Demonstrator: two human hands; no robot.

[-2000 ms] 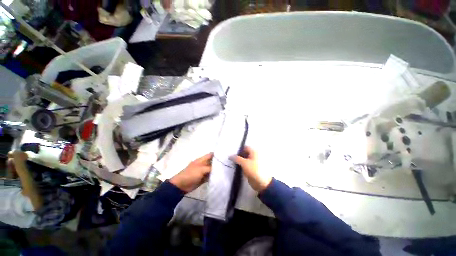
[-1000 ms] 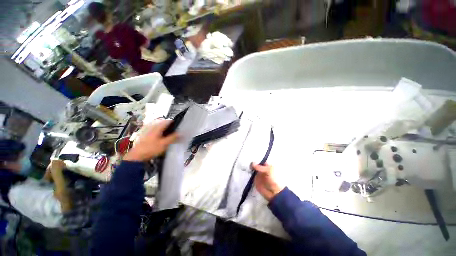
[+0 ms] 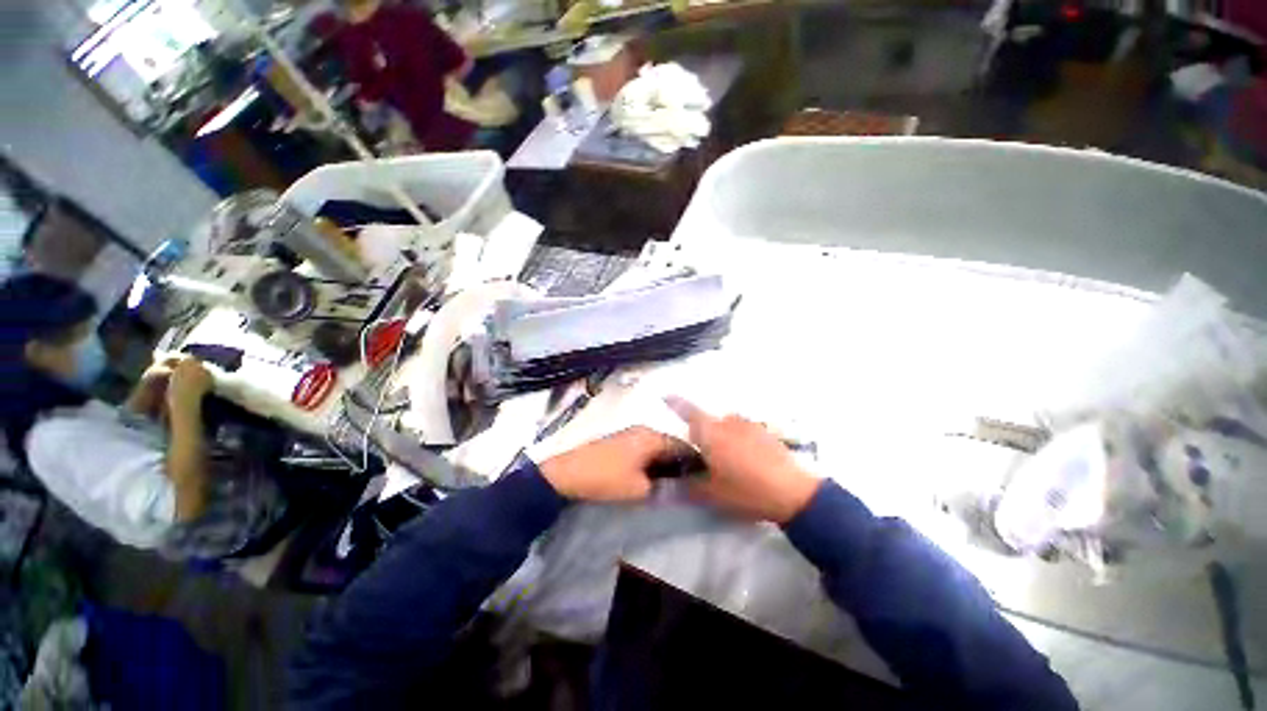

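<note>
My left hand (image 3: 611, 467) and my right hand (image 3: 748, 467) meet at the table's front edge. Their fingers are closed around a small dark part (image 3: 675, 464) of a pale, dark-edged piece, mostly hidden by the hands and lost in glare. My right index finger points up and left. A fanned stack of grey-white pieces with black edges (image 3: 611, 322) lies beyond my left hand. Pale grey cloth (image 3: 591, 563) hangs below the table edge under my hands.
The cream sewing machine head (image 3: 1112, 486) stands at the right, a dark strap (image 3: 1228, 632) near it. The pale trough (image 3: 945, 195) runs along the far edge. At left are a white bin (image 3: 479, 188), another machine (image 3: 278, 295), loose strips, and a masked person (image 3: 104, 465).
My left hand has let go of the grey strip it held by the stack and come right to my right hand. The stack now shows a pale strip on top. The view has shifted left.
</note>
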